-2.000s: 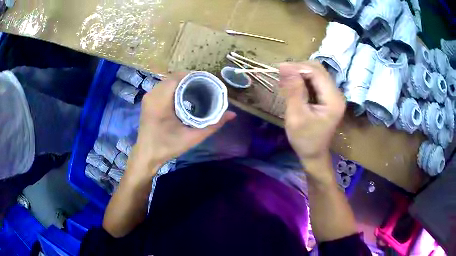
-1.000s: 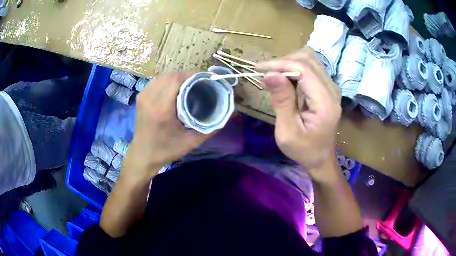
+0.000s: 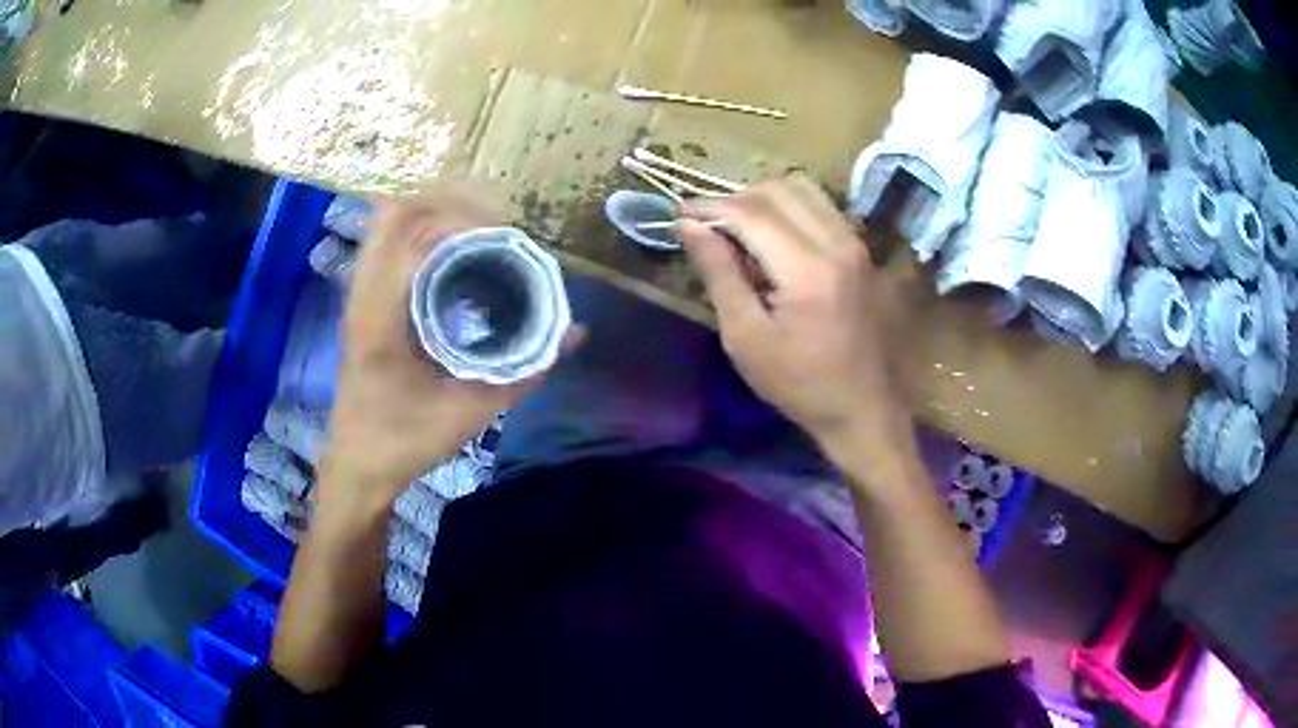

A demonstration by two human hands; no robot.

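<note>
My left hand (image 3: pixel 392 327) is bare and holds a light grey hollow sleeve (image 3: pixel 491 367), its wide faceted mouth facing up towards me. My right hand (image 3: pixel 790 292) is bare and pinches a thin pale cotton swab (image 3: pixel 663 223). The swab's end is in the small glue cup (image 3: pixel 622 211) at the table's near edge. Most of the swab is hidden by my fingers. Spare swabs (image 3: pixel 683 174) lie beside the cup on a dark-spotted cardboard pad (image 3: pixel 548 135), and one more swab (image 3: pixel 705 103) lies further back.
Grey sleeves (image 3: pixel 1070 235) and ribbed pieces (image 3: pixel 1224 441) are piled on the right of the table (image 3: pixel 1068 427). A blue bin (image 3: pixel 228 413) of sleeves is at left. Small rings (image 3: pixel 972 472) show below the table at right. A neighbour's sleeve (image 3: pixel 143 292) is at far left.
My right hand has moved the swab from the sleeve's rim to the cup. My left hand has moved the sleeve left, away from the cup.
</note>
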